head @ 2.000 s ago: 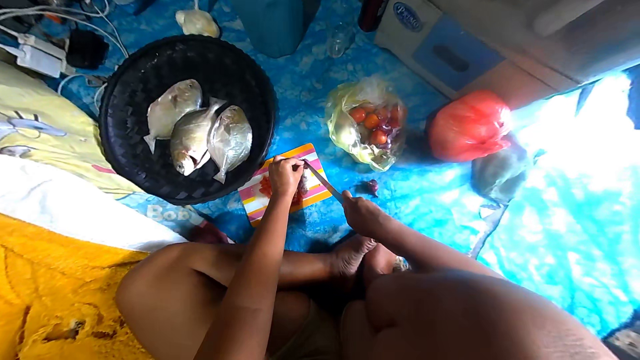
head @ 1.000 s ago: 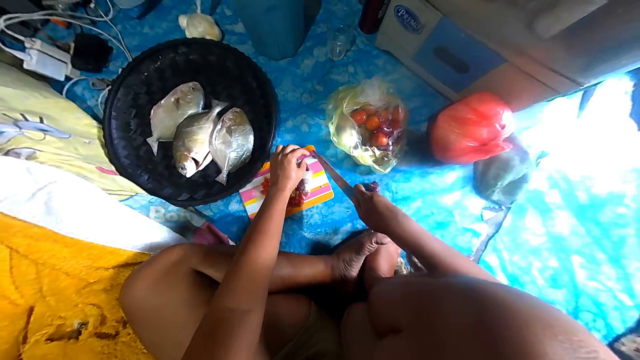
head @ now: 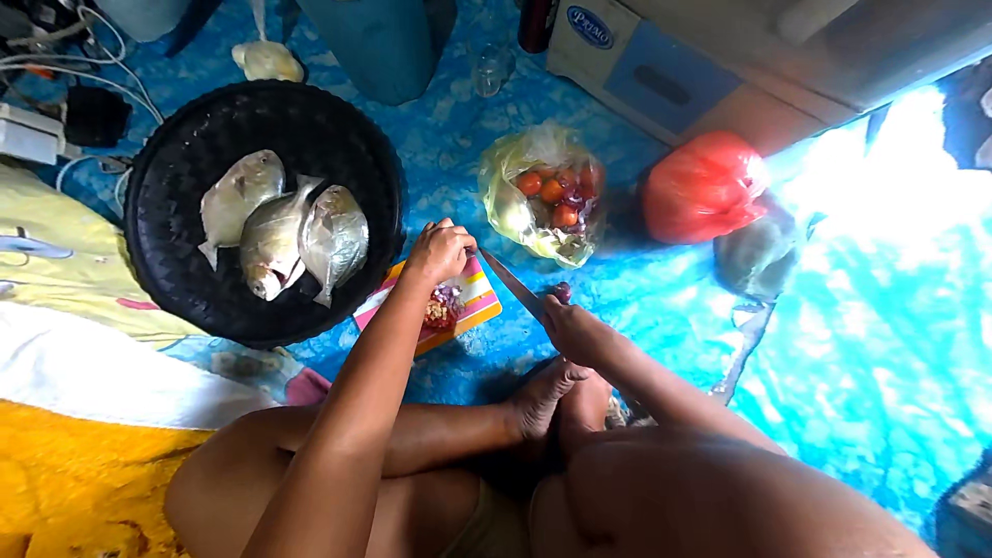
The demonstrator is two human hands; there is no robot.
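My right hand (head: pixel 575 332) grips the handle of a kitchen knife (head: pixel 513 285), whose blade points up and left toward the fingers of my left hand. My left hand (head: pixel 442 249) lies over the upper edge of a striped cutting board (head: pixel 484 304), fingers curled; what is under them is hidden. Chopped purple and pale pieces (head: pixel 443 306), perhaps onion and garlic, lie on the board below that hand, partly behind the wrist. A small dark red bulb (head: pixel 561 291), onion-like, rests on the blue floor covering just above my right hand.
Several whole fish (head: pixel 271 240) lie in a round black woven tray (head: pixel 155 256) at left. Beyond the board are an open plastic bag (head: pixel 500 205) of tomatoes, a red plastic bag (head: pixel 701 190) and a cardboard box (head: pixel 589 74). My crossed legs and feet are close below.
The left hand has moved from lower on the board to its upper edge, and the chopped pieces show more. The knife stays in the right hand.
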